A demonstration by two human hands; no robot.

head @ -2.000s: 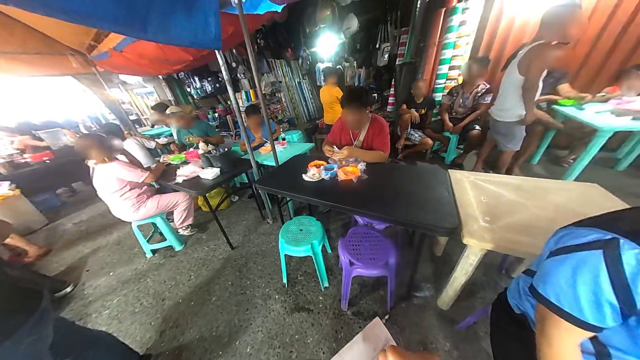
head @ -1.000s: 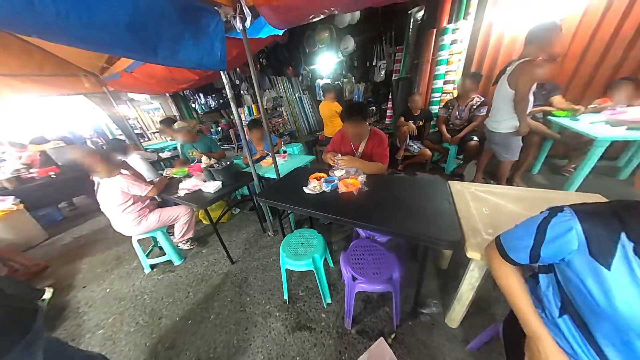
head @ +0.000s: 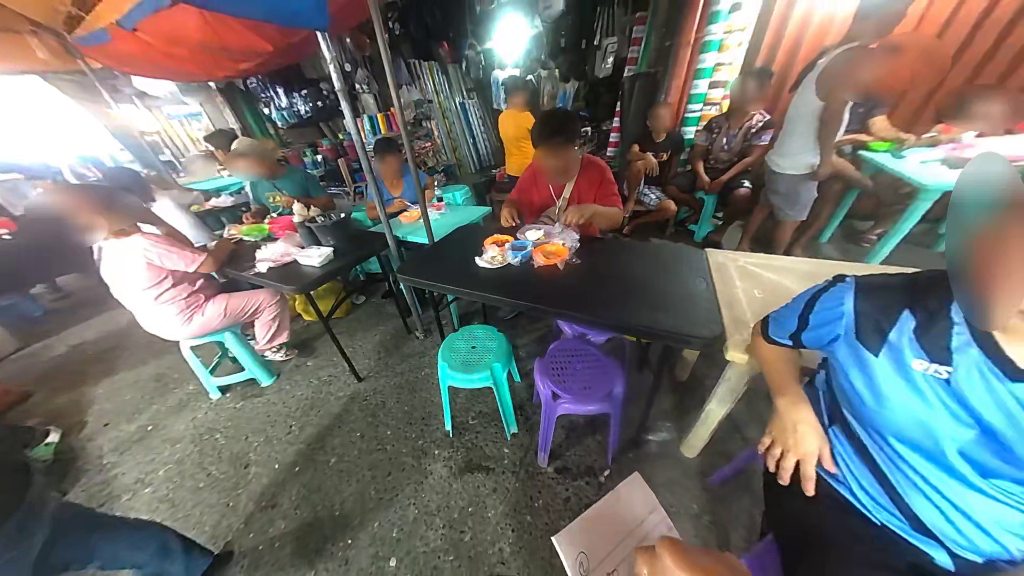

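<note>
At the bottom edge, right of the middle, my right hand [head: 684, 558] shows only in part, closed on a small pad or sheet of white paper [head: 614, 524] that bears handwriting. My left hand is out of view. Just right of my hand sits a person in a blue and black shirt [head: 904, 400], whose own hand rests near the lap. Ahead stand a teal plastic stool [head: 478, 352] and a purple plastic stool [head: 579, 376], in front of a long black table [head: 592, 288].
Behind the black table a person in red [head: 588, 188] sits at orange and blue bowls [head: 550, 254]. A beige table [head: 760, 280] adjoins it at right. Metal poles [head: 368, 172] rise at its left end. At left, a person in pink sits on a teal stool [head: 232, 360] by another black table [head: 300, 276].
The person in blue has turned and leaned so that the face side and a hand now show. The person in the white tank top has bent forward. More of the paper shows than a second ago.
</note>
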